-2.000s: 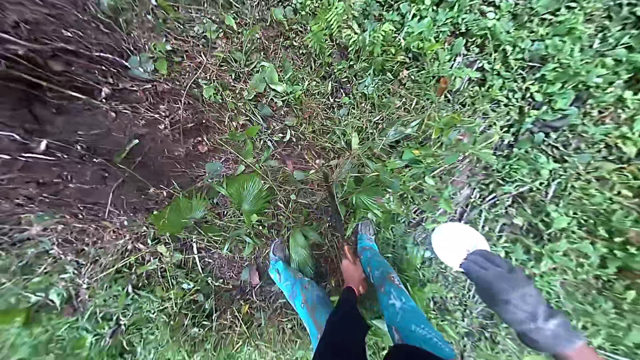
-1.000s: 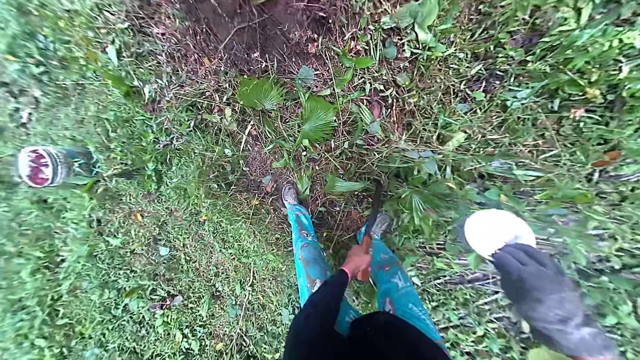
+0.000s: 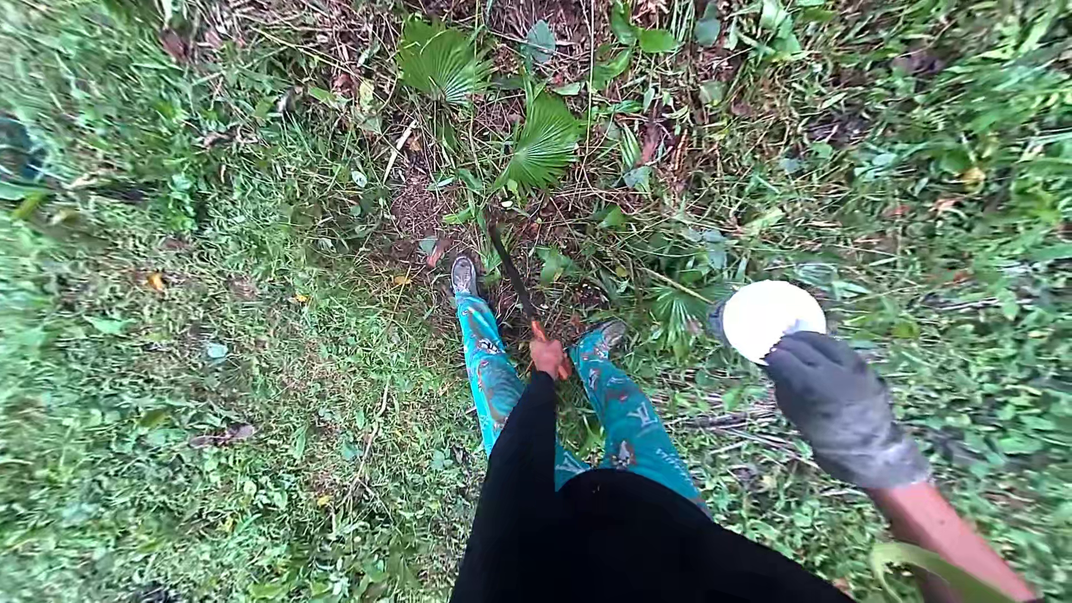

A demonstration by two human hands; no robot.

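My left hand [image 3: 548,357], bare below a black sleeve, is closed on the orange handle of a long, dark-bladed knife [image 3: 515,272] between my lower legs. The narrow blade points up and left, its tip over the soil and cut stems in front of my feet. At the right, my right hand [image 3: 833,402] wears a grey glove and grips the edge of a round white object [image 3: 769,320]; whether it is a lid or a container, I cannot tell. Two fan-shaped palm leaves [image 3: 543,146] [image 3: 441,65] stand beyond the blade tip.
My shoes [image 3: 463,276] stand among low weeds and loose stems. Another fan-shaped leaf [image 3: 677,310] lies right of my feet. Dry sticks [image 3: 737,419] are on the ground below it. A blurred dark teal object [image 3: 21,155] is at the left edge.
The view has shifted over the ground. The knife blade now leans up and left, where it pointed more straight up a second ago. My right hand still holds the white object.
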